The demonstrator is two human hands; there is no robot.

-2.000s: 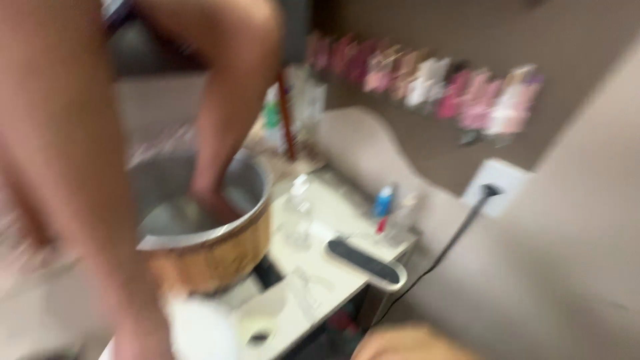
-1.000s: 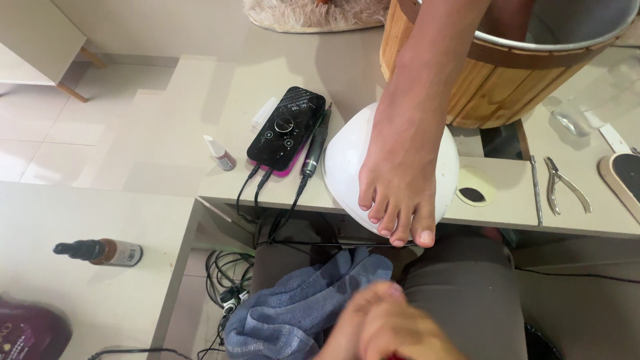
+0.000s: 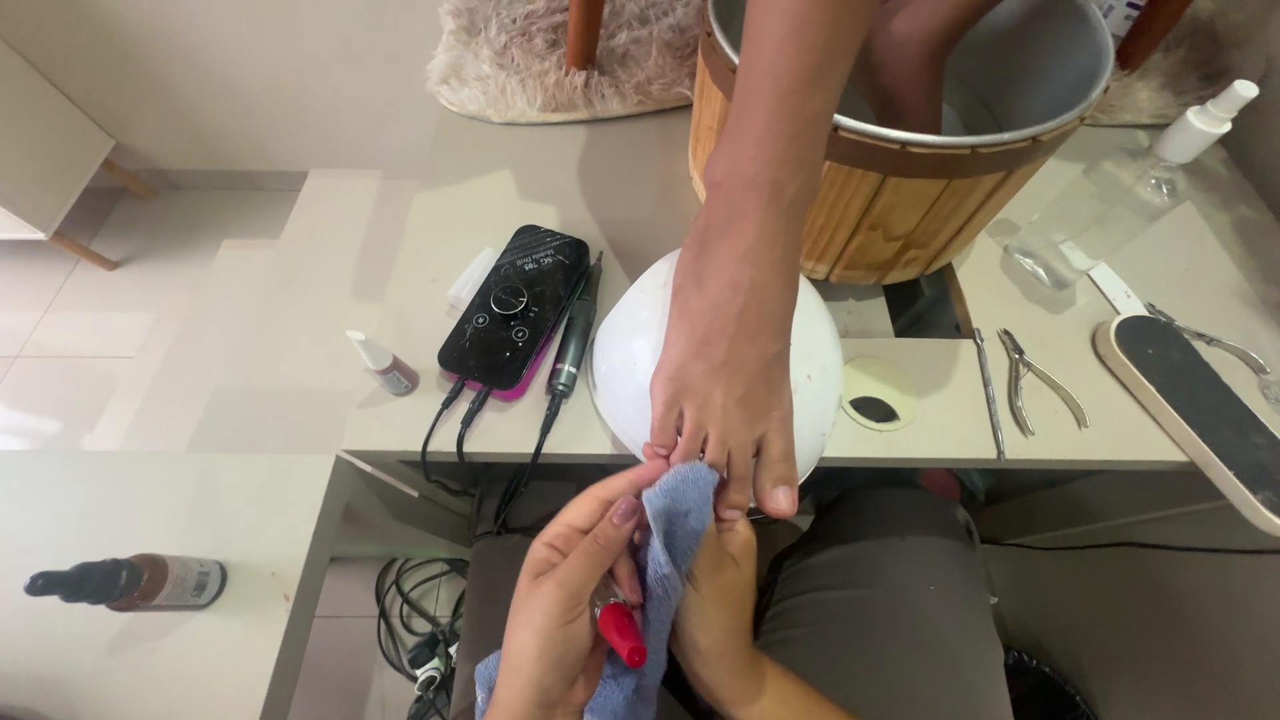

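Observation:
Another person's bare foot (image 3: 735,350) rests on a white rounded footrest (image 3: 625,360), toes toward me. My left hand (image 3: 575,570) holds a small tool or bottle with a red cap (image 3: 622,632), and its fingertips touch the smallest toes. A blue-gray cloth (image 3: 675,540) hangs between my hands, its upper end against the toes. My right hand (image 3: 720,590) is behind the cloth, under the toes, with its fingers closed on the cloth; part of it is hidden.
A wood-clad metal tub (image 3: 890,210) holds the other foot. Left of the footrest lie a nail drill unit (image 3: 515,310) and its handpiece (image 3: 575,335). Rightward are a metal pusher (image 3: 988,395), nippers (image 3: 1035,380), a foot file (image 3: 1200,410) and a spray bottle (image 3: 1100,220). A dropper bottle (image 3: 165,583) stands left.
The blue cloth, lying on the lap one second ago, is now raised to the toes between my hands. Both hands have moved up to the foot. The view has shifted since the first frame.

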